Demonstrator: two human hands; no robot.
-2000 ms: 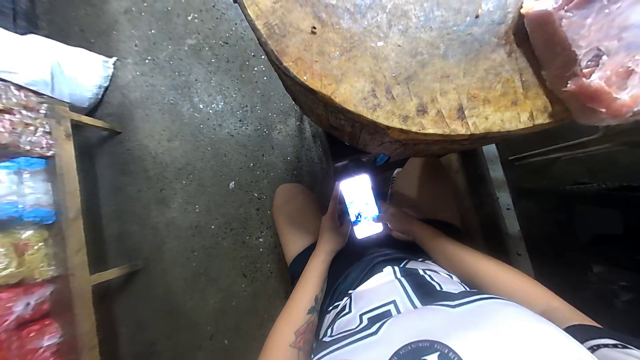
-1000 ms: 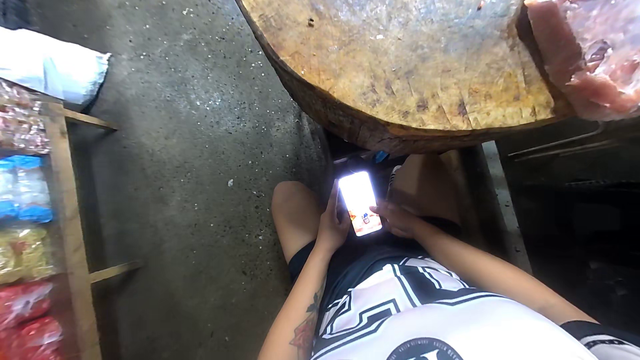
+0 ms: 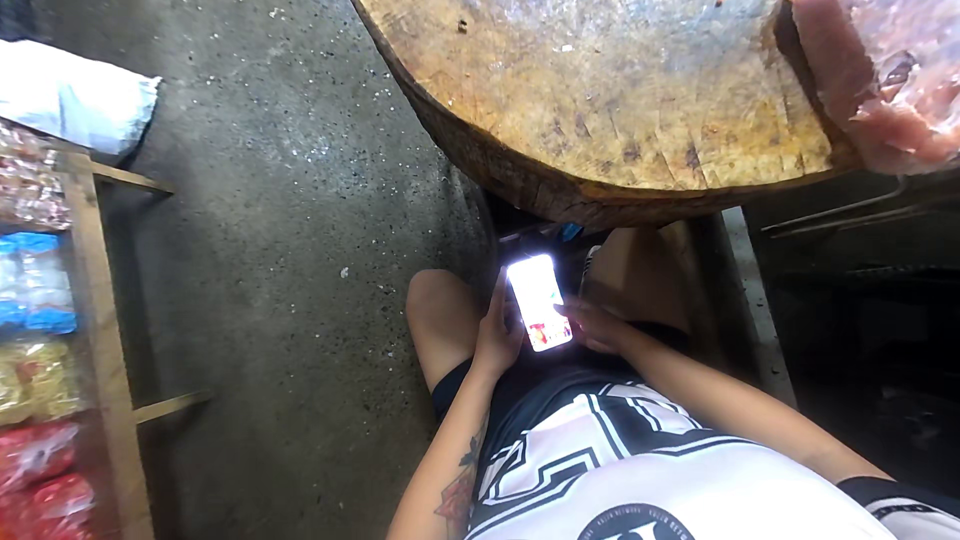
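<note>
A smartphone with a bright, glaring screen lies between my hands above my lap. My left hand grips its left edge, the thumb side along the case. My right hand is at the phone's lower right, a thumb or finger over the screen's edge; whether it also supports the case is hard to see. Just beyond the phone is the thick round wooden chopping block, and a slab of raw meat rests on its right side.
At the left stands a wooden rack holding plastic-wrapped packs, its short bars jutting over the concrete floor. A white sack lies behind it. A metal bar and thin rods are right of my legs, under the block's edge.
The picture on the phone's screen has changed. My right finger has shifted slightly at the screen's right side, while my left hand keeps its hold.
</note>
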